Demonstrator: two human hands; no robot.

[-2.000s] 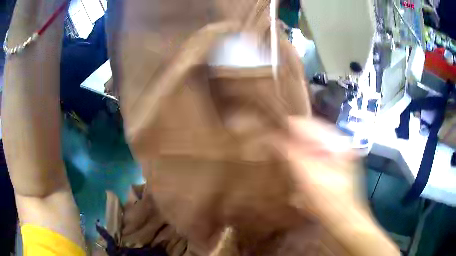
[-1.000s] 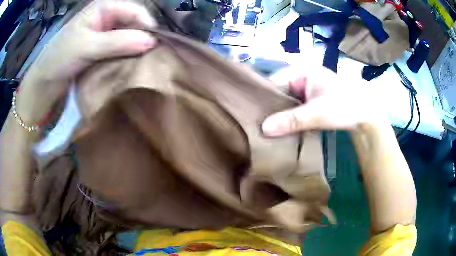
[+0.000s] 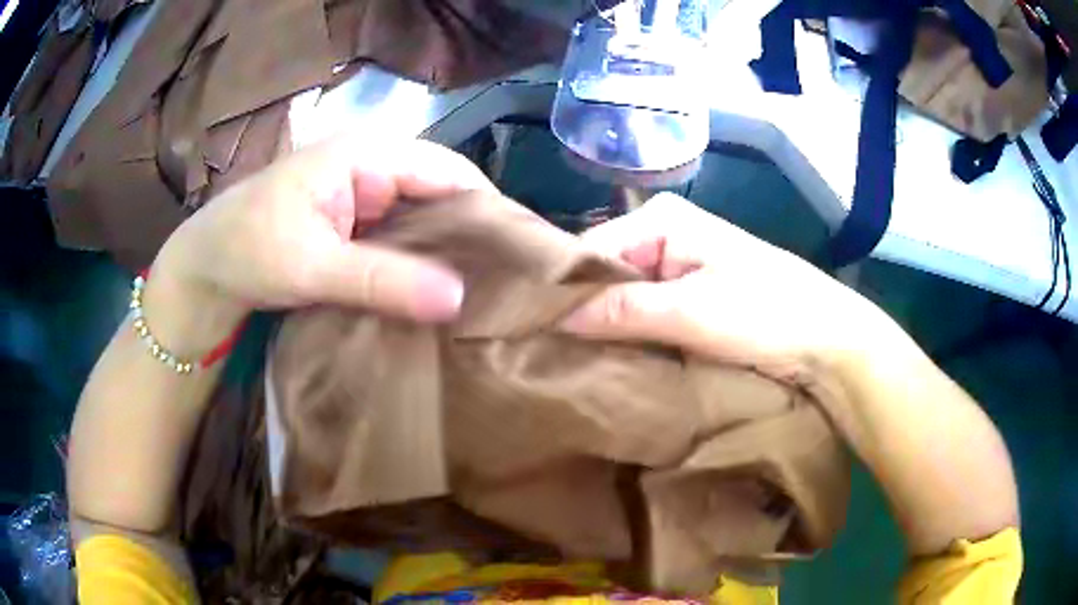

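Observation:
A tan-brown cloth piece [image 3: 544,402] hangs folded from both hands over the lap. My left hand [image 3: 343,236] pinches its upper edge between thumb and fingers, left of the middle. My right hand [image 3: 686,284] pinches the same edge just right of the middle, close to the left hand. The edge between them is bunched. A thin white strip shows at the cloth's left side. The fingertips behind the cloth are hidden.
The bright rounded machine bed [image 3: 632,106] is ahead. Layered brown panels [image 3: 236,71] lie at the upper left. Navy straps [image 3: 875,154] and a brown piece [image 3: 969,77] lie on the white table [image 3: 958,236] at right. A dark brown heap is low left. Clear plastic [image 3: 41,544] is at the left rim.
The hands have come closer together on the cloth edge, and the cloth has turned from an open, blurred loop to a folded hang. The view has shifted, showing the brown panels at upper left.

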